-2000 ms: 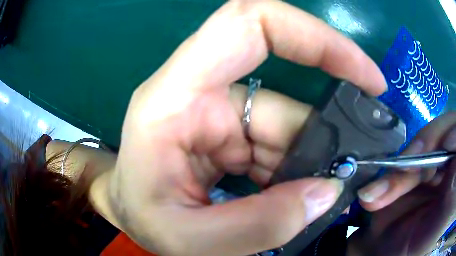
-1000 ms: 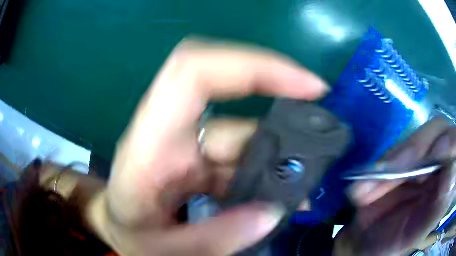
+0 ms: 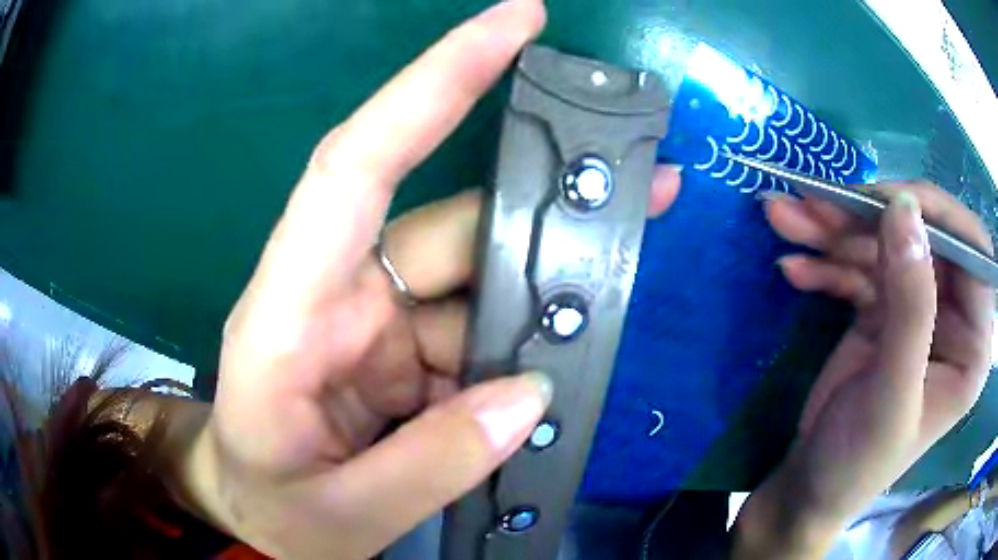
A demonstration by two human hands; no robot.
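Observation:
My left hand holds a dark grey housing strip upright, thumb on its face and fingers behind it. Several round inserts show in a row along it. My right hand holds closed silver tweezers. The tweezer tip is over the rows of pale crescent pieces on the blue carrier sheet, behind and right of the strip; I cannot tell if it grips one. A single crescent lies lower on the sheet.
The green bench surface lies under everything, with a white band at the upper right. Hair hangs at the lower left. Part of another person's arm shows at the lower right.
The strip has turned upright and shows more of its length and inserts. My right hand has moved up, taking the tweezers from beside the strip to the crescent rows.

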